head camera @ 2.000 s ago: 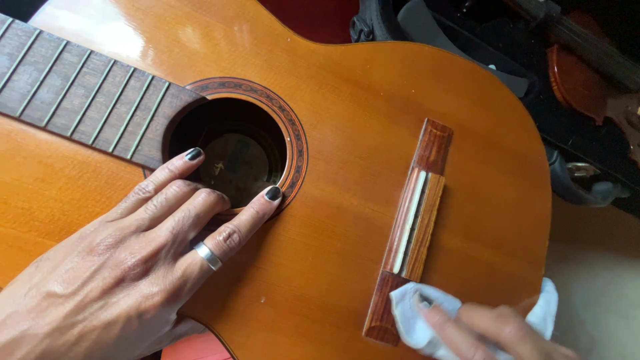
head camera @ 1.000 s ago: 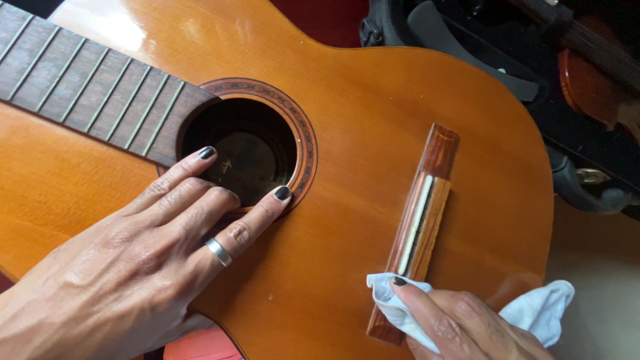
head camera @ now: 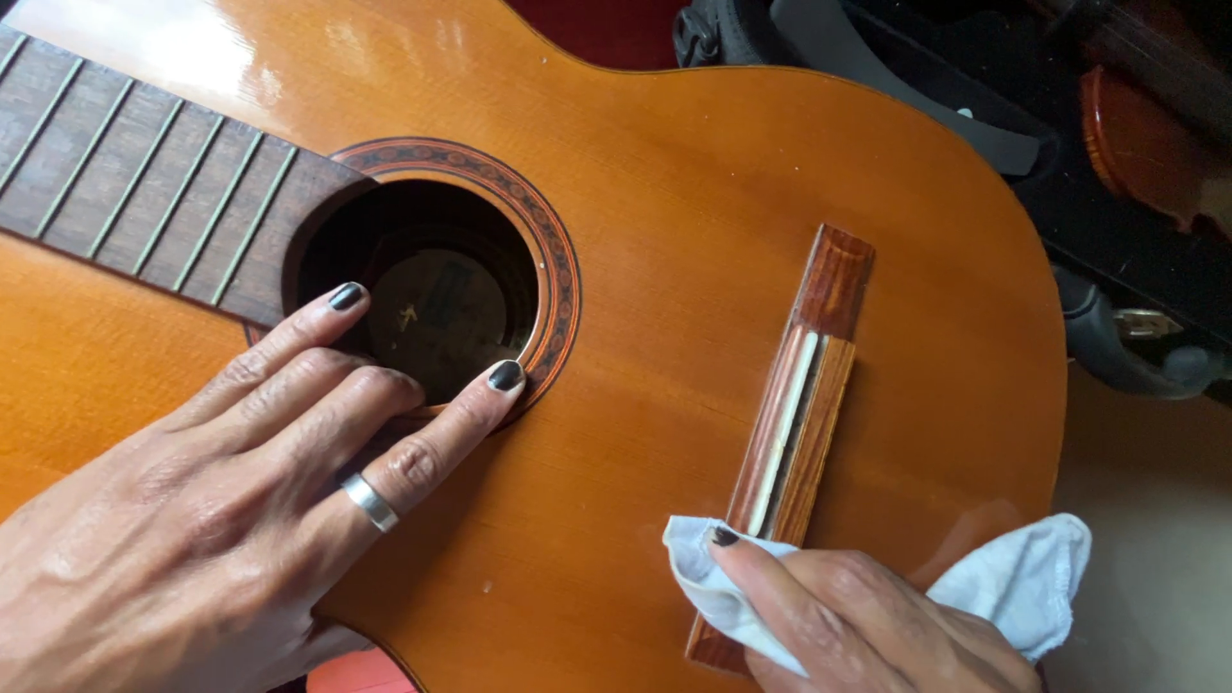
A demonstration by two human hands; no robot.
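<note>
An orange-brown acoustic guitar body lies top up without strings across the head view. My left hand, with a silver ring, rests on it at the lower edge of the soundhole; two middle fingers bend over the rim, and it holds nothing. At lower right my right hand grips a white cloth, pressed on the lower part of the wooden bridge. A pale saddle strip shows in the bridge. The fretted fingerboard reaches the soundhole from the upper left.
A dark, open instrument case lies beyond the guitar at upper right, with part of a reddish-brown wooden instrument in it. A metal latch shows on the case edge. A pink-red surface shows below the guitar's waist.
My right hand has moved the cloth from beside the bridge's lower end onto the bridge. My left hand has stayed at the soundhole's edge.
</note>
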